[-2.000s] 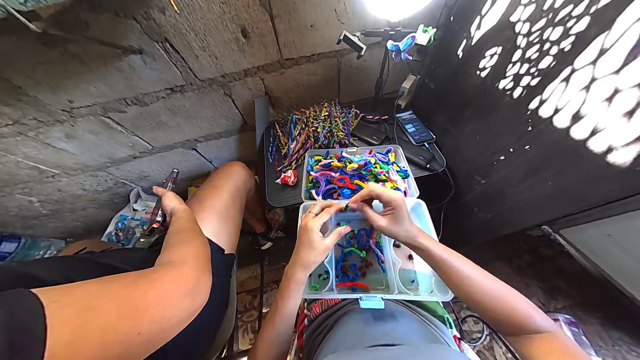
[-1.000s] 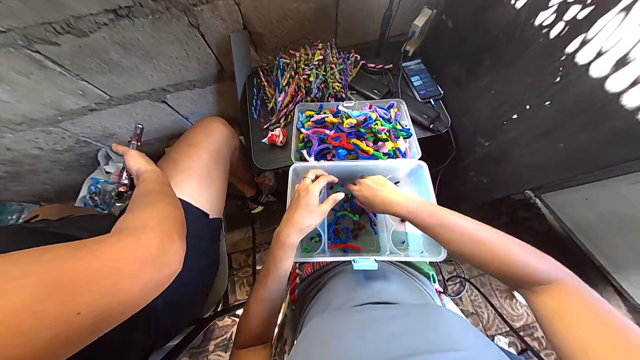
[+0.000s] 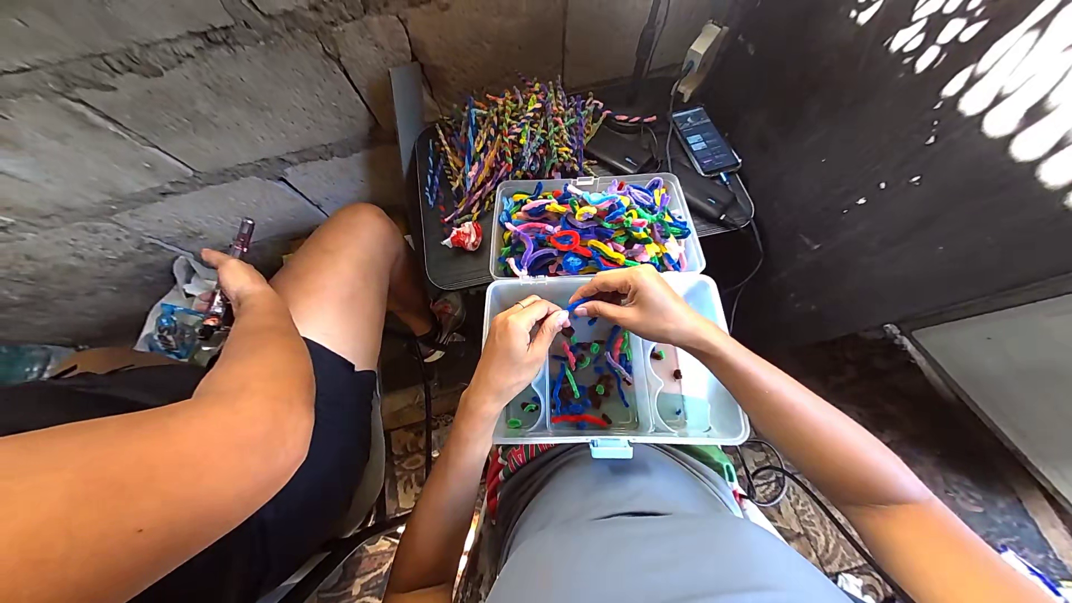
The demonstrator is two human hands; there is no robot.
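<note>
Over the open plastic divided box [image 3: 615, 437] on my lap, both hands meet at a short blue pipe-cleaner piece [image 3: 578, 306]. My left hand [image 3: 521, 345] pinches its left end between thumb and finger; my right hand [image 3: 638, 303] pinches it from the right. Below them the middle compartment holds loose blue, green and brown pieces and a red pipe-cleaner piece [image 3: 582, 419]. A few small brown and green bits lie in the side compartments. The box's other half [image 3: 697, 251], beyond my hands, is heaped with many-coloured bent pipe cleaners [image 3: 590, 230].
Behind the box, a dark table [image 3: 435, 251] bears a pile of twisted pipe cleaners [image 3: 523, 138], a red-and-white wrapper [image 3: 465, 236], a phone [image 3: 705, 141] on a cable and black devices. At left sits another person, a dark slim object [image 3: 234, 264] in the hand.
My right hand was down in the middle compartment one second ago; it has come up to my left hand, and a blue piece now shows between the fingertips.
</note>
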